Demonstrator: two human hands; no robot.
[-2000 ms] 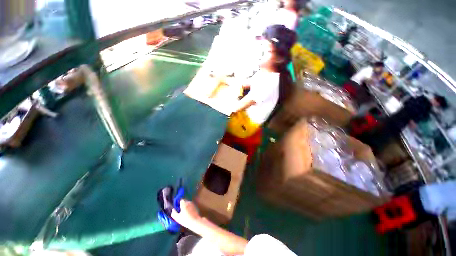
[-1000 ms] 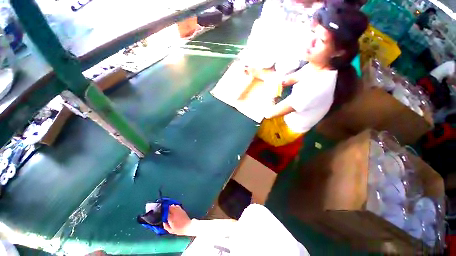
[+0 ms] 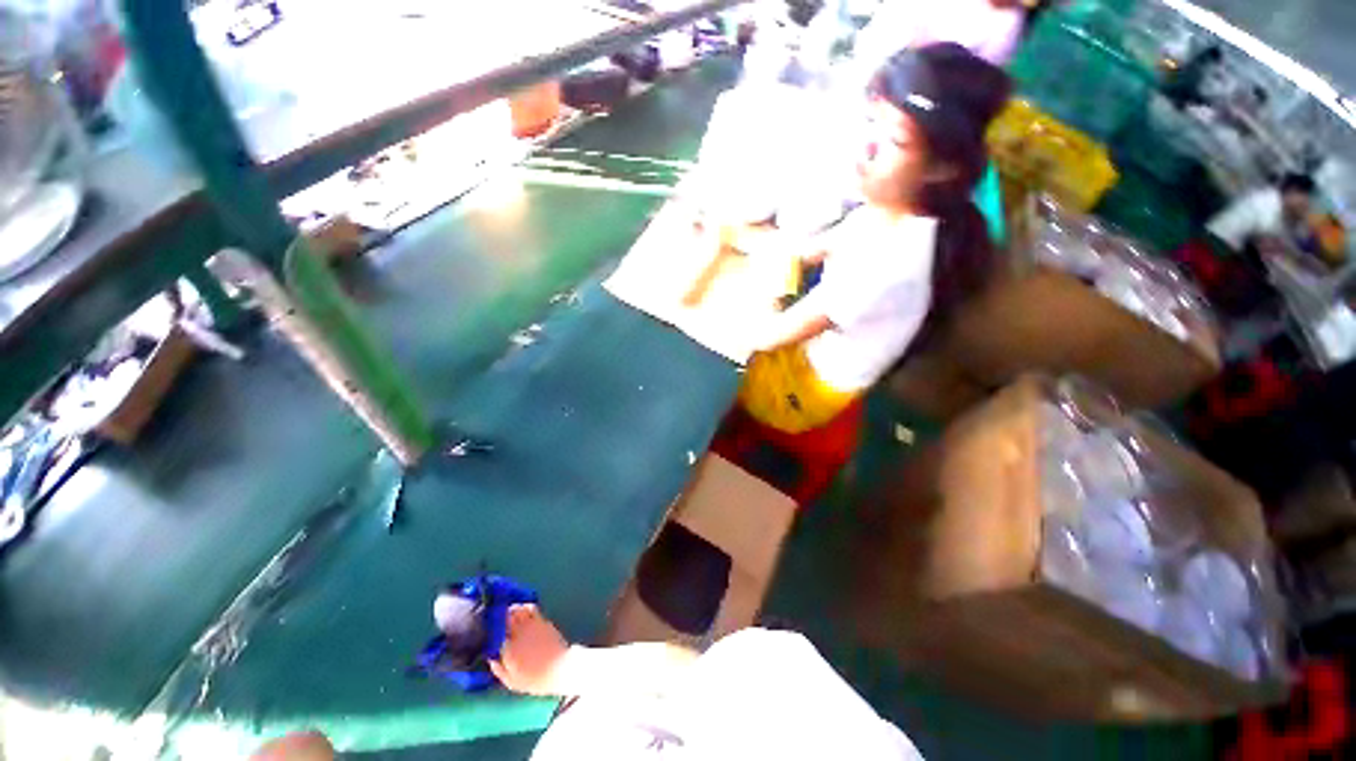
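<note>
My right hand comes in from the lower right and is shut on the edge of a bunched bright blue cloth. The cloth lies at the near part of the dark green benchtop. A dark grey lump with a pale top sits in the cloth, left of my fingers. My left hand shows only as a small skin-coloured patch cut off by the bottom edge; its fingers are hidden.
A green post stands on the bench. A worker sits at the far right side by flat cardboard. An open carton is beside the bench edge. A large carton of clear housings stands right.
Since the first frame, my right hand with the cloth and lump appears lower against the bench. My left hand has come into view at the bottom edge. The camera view has shifted.
</note>
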